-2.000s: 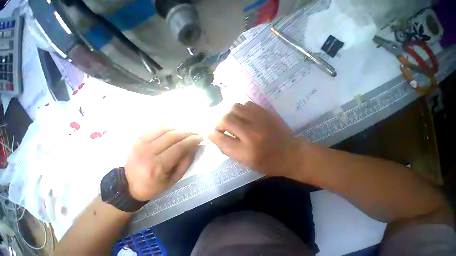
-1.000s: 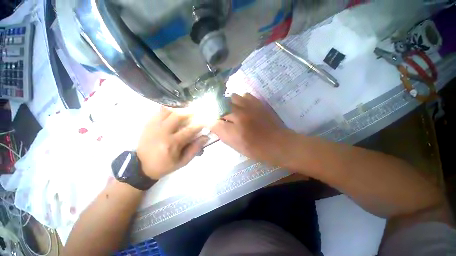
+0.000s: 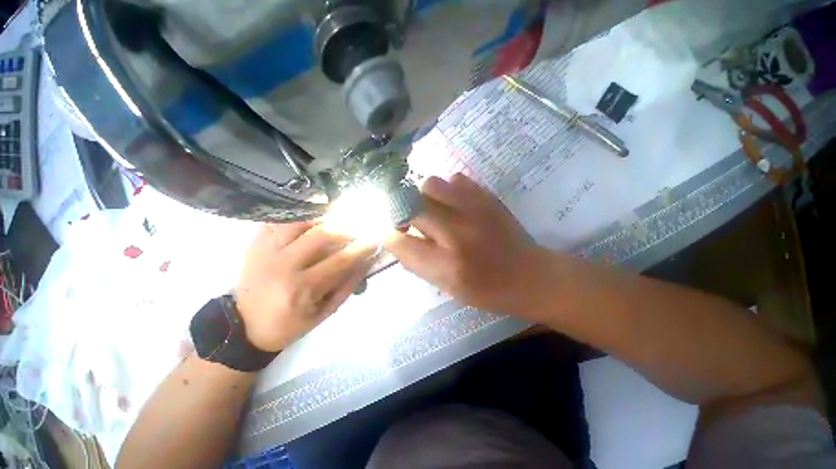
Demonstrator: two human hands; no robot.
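The white fabric with red prints lies on the bed left of my hands, washed out by the lamp. The sewing machine head stands above my hands. My left hand lies flattened, its fingertips by the bright needle area. My right hand is bent, with its fingertips just right of the needle area, close to my left fingertips. Glare hides the fabric edge there, and whether the fingers pinch it cannot be told.
A measuring tape runs along the table edge. Printed sheets, a pen, a small black square and scissors lie right. A calculator is upper left. A blue basket shows at the bottom.
Both hands have moved up nearer the needle area since the earliest frame. A thin dark gap line and a small dark spot now show below the fingertips. The camera view has shifted slightly.
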